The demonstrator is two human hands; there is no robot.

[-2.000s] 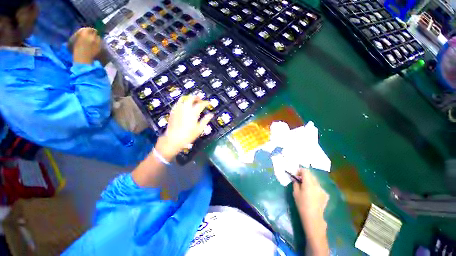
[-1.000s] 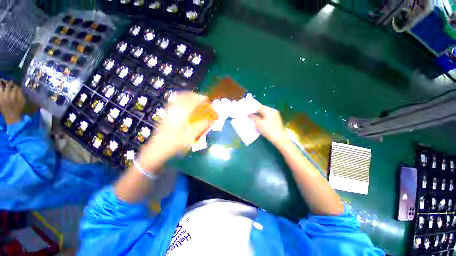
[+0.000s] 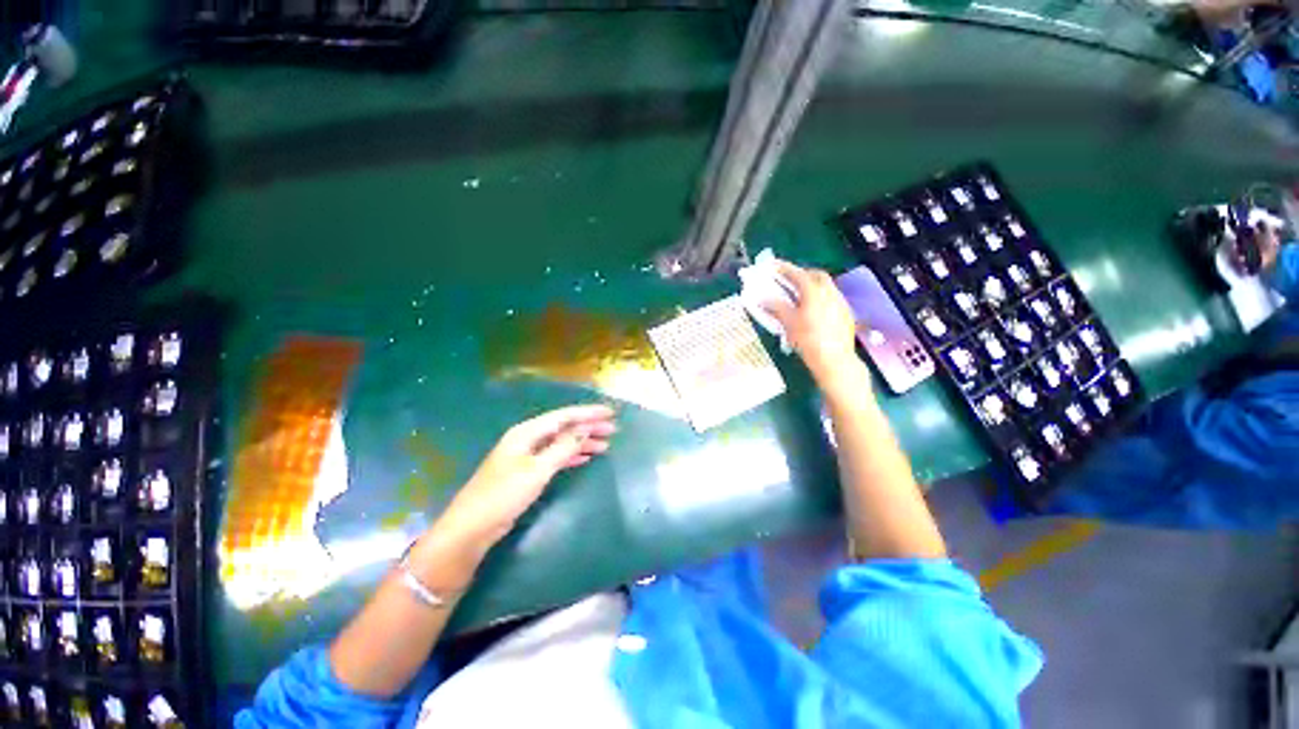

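My right hand point(image 3: 822, 331) holds crumpled white liner scraps point(image 3: 767, 296) at the foot of the metal post, between the adhesive strip sheet and the smartphone. My left hand point(image 3: 539, 459) is over the mat with its fingers a little bent and nothing seen in it. The adhesive strip sheet point(image 3: 717, 362), pale with thin parallel lines, lies flat between my hands. An amber Kapton tape sheet point(image 3: 278, 463) lies at the left with white backing along its edge. A fainter amber sheet point(image 3: 577, 349) lies flat left of the strip sheet. No tweezers can be made out.
A purple-grey smartphone point(image 3: 886, 331) lies beside a black component tray point(image 3: 993, 325) at the right. Another tray of modules point(image 3: 89, 520) stands at the left, with one more behind it. A grey metal post point(image 3: 751, 135) rises behind the strip sheet. A neighbour's blue sleeve point(image 3: 1204, 453) is at the right.
The view has swung right. My right hand has carried the white scraps from beside the amber sheet to the post. My left hand has let go of the amber sheet, which now lies on the mat.
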